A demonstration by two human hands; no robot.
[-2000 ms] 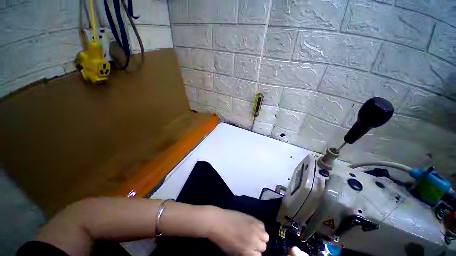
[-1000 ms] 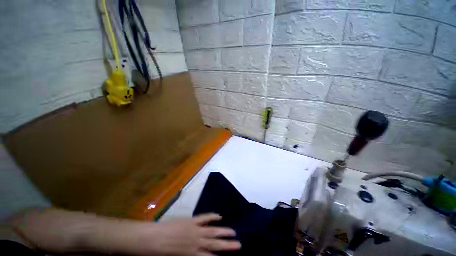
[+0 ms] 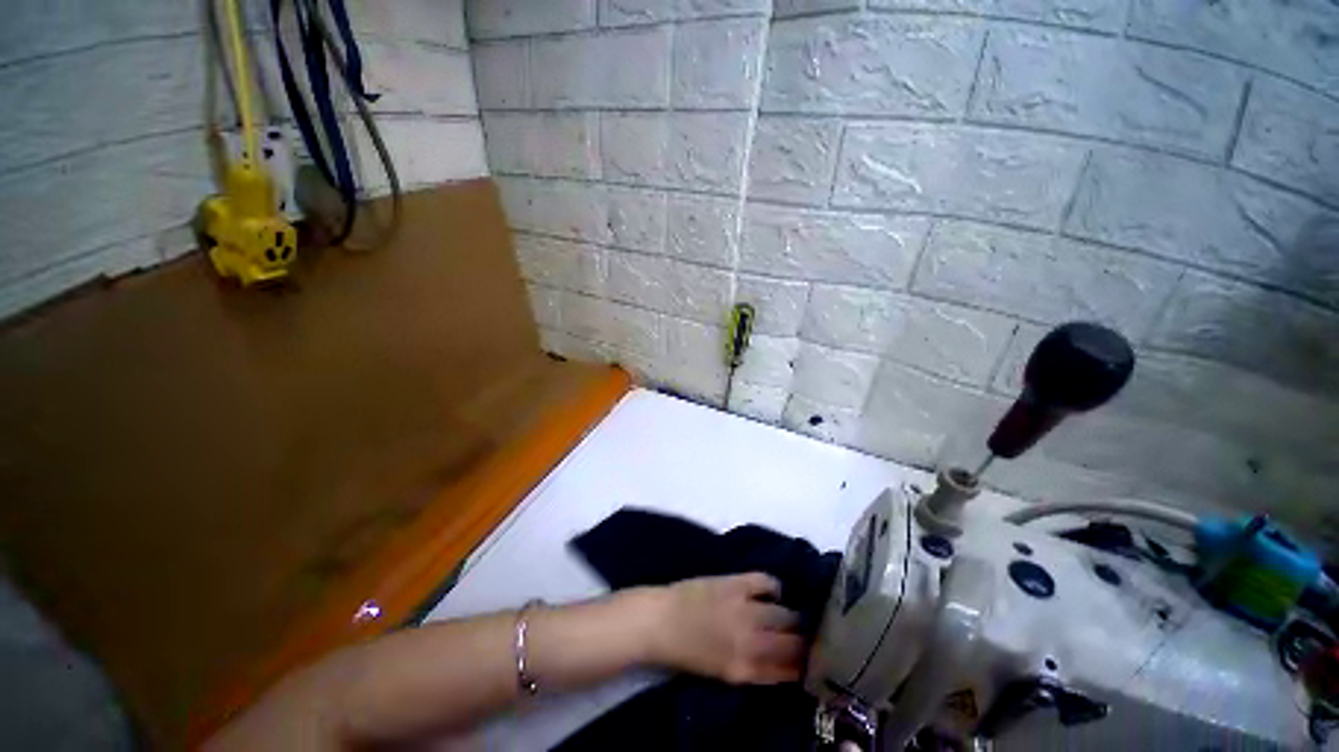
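Observation:
A dark cloth (image 3: 661,550) lies on the white table (image 3: 705,448), left of and behind the sewing machine head (image 3: 878,595). My left hand (image 3: 734,629) lies on the cloth close to the machine head, with its fingers bent; whether it pinches the cloth cannot be told. A bracelet is on that wrist. The shiny metal parts of the needle area (image 3: 847,723) show at the bottom edge. Of my right hand, at most a tiny bit shows at the bottom edge, too little to tell.
A screwdriver with a dark bulbous handle (image 3: 1079,367) stands upright at the machine top. A blue-green fitting (image 3: 1257,566) is at the right. An orange edge (image 3: 485,522) and cardboard sheet (image 3: 294,397) border the left. A yellow socket (image 3: 251,228) hangs on the wall.
My left hand has moved right, from flat with spread fingers to bent beside the machine head. The cloth's far part has shifted and lies lower and more bunched. The camera view has shifted.

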